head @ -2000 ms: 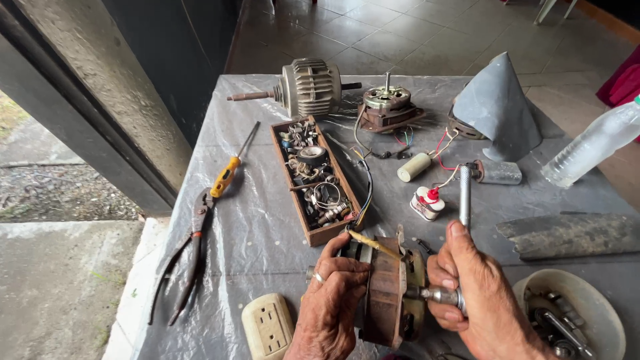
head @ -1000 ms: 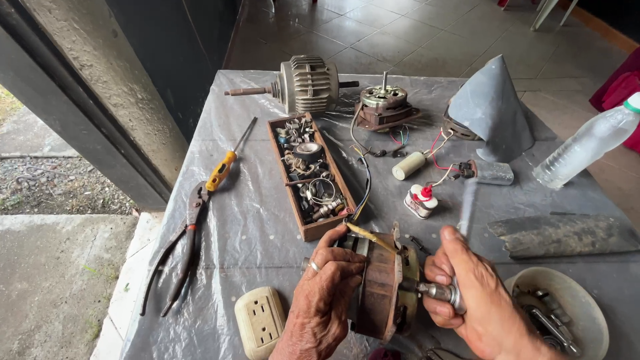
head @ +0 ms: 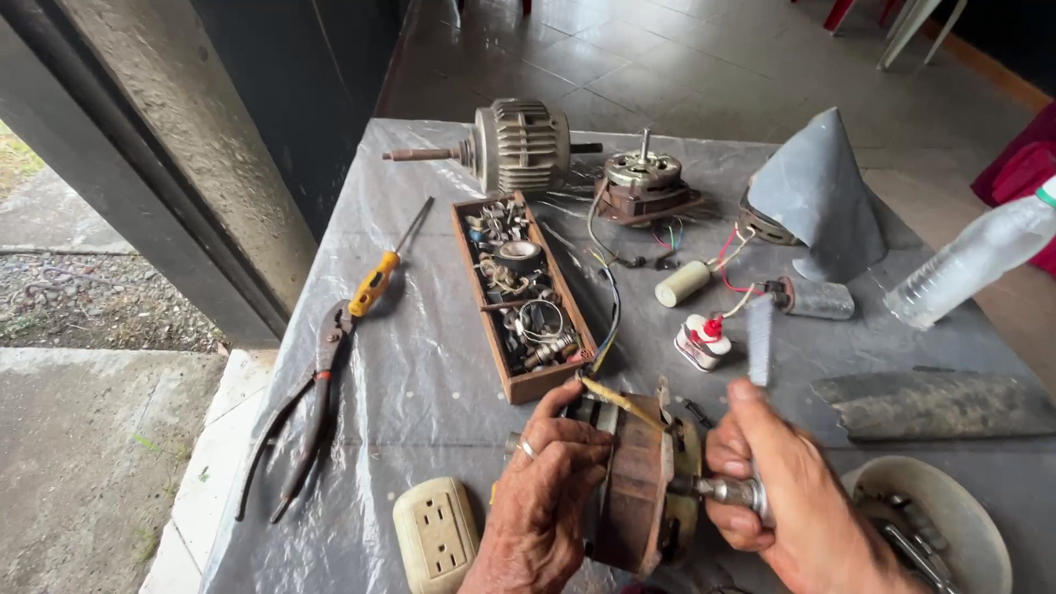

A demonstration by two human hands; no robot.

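Observation:
My left hand (head: 549, 487), with a ring on one finger, grips the left side of an electric motor (head: 635, 487) lying on its side. A yellow sleeved cable (head: 623, 402) runs over the motor's top. My right hand (head: 767, 487) is closed around a socket wrench (head: 730, 491), whose socket end meets the motor's right face; its handle points up and is blurred. Just behind the motor stands a wooden box (head: 544, 386) of small metal parts. A small white bottle with a red cap (head: 701, 342) stands behind my right hand.
Slip-joint pliers (head: 326, 388), a yellow-handled screwdriver (head: 375, 282) and an outlet block (head: 436, 532) lie left. Behind are a finned motor (head: 524, 148), an open motor (head: 643, 186) and capacitors (head: 683, 283). Right are a plastic bottle (head: 965, 256), a dark curved piece (head: 940, 406) and a bowl of tools (head: 982, 528).
The wrench handle, sharp two seconds ago, is blurred in the last two frames. Both hands keep their places on the motor and wrench.

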